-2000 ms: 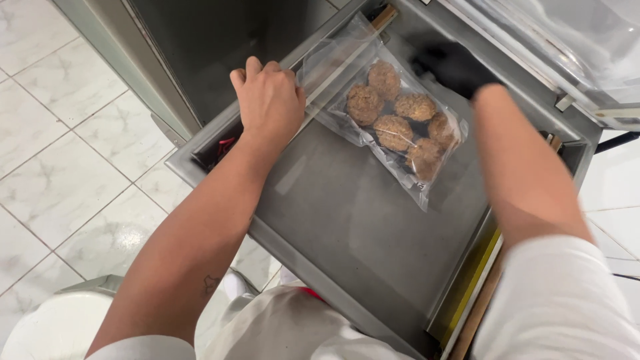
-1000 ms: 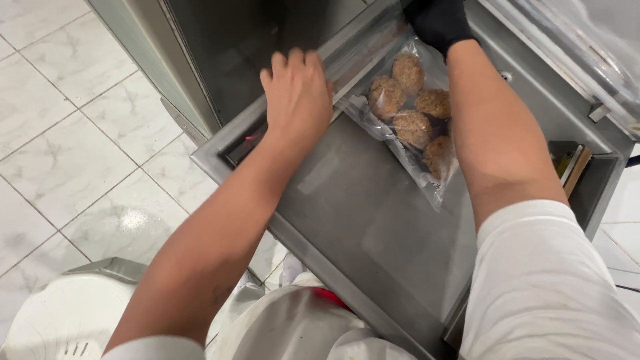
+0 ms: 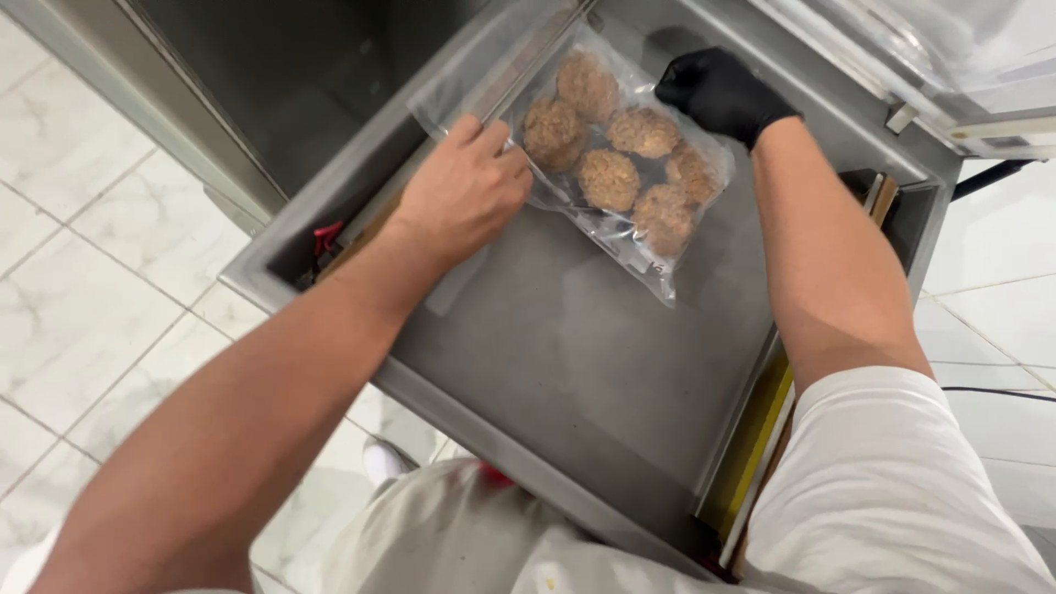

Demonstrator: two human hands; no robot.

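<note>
A clear plastic pouch [image 3: 594, 213] with several brown breaded patties [image 3: 609, 179] lies flat in the chamber of a metal vacuum sealer [image 3: 561, 330]. Its mouth end lies across the seal bar [image 3: 536, 66] at the upper left. My bare left hand [image 3: 474, 186] is at the pouch's left edge by that bar, fingers bent; whether they pinch the plastic is unclear. My right hand [image 3: 718, 92], in a black glove, touches the pouch's upper right edge with its fingers curled; its grip on the film is hidden.
The sealer's clear lid [image 3: 924, 58] stands raised at the upper right. A second bar with a yellow strip [image 3: 755, 445] runs along the chamber's right side. A red part [image 3: 327, 238] sits in the left corner. Beyond the left rim are a dark metal surface [image 3: 272, 82] and tiled floor [image 3: 107, 247].
My right hand has come from the chamber's far side to the pouch's upper right edge. My left hand has moved from the chamber's rim to the pouch's left edge.
</note>
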